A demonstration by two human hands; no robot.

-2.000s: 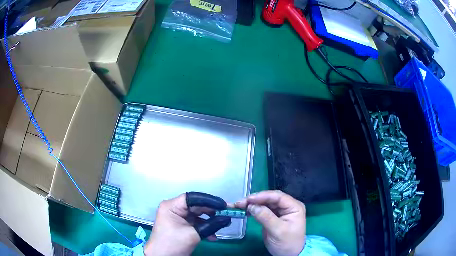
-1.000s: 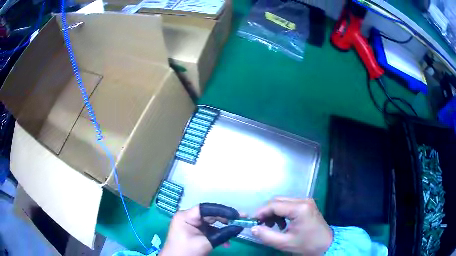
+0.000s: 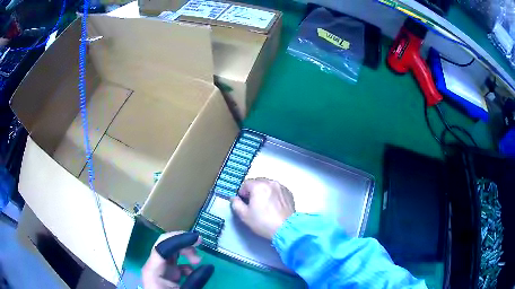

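Note:
The shiny metal tray (image 3: 316,197) lies in front of me. Green circuit board modules (image 3: 236,163) stand in a row along its left edge, with a smaller group (image 3: 209,230) at the lower left. My bare right hand (image 3: 262,206) reaches over the tray, fingertips bent down at the gap between the two groups. Whether a module is under or between those fingertips is hidden. My left hand (image 3: 178,265), with black finger cots, is off the tray's lower-left corner, thumb and finger apart and empty, cut off by the bottom edge.
An open brown carton (image 3: 186,163) stands left of the tray, with small green pieces inside. A closed carton (image 3: 240,56) is behind it. The blue coiled cord (image 3: 84,113) crosses the carton. A black panel (image 3: 415,206), black bin (image 3: 466,226), red gun (image 3: 415,62) and zip bag (image 3: 333,42) are around.
My hands have separated. The right hand has moved left to the module rows; the left hand has moved down-left and opened, no longer on the module. The view has shifted, showing more of the cartons.

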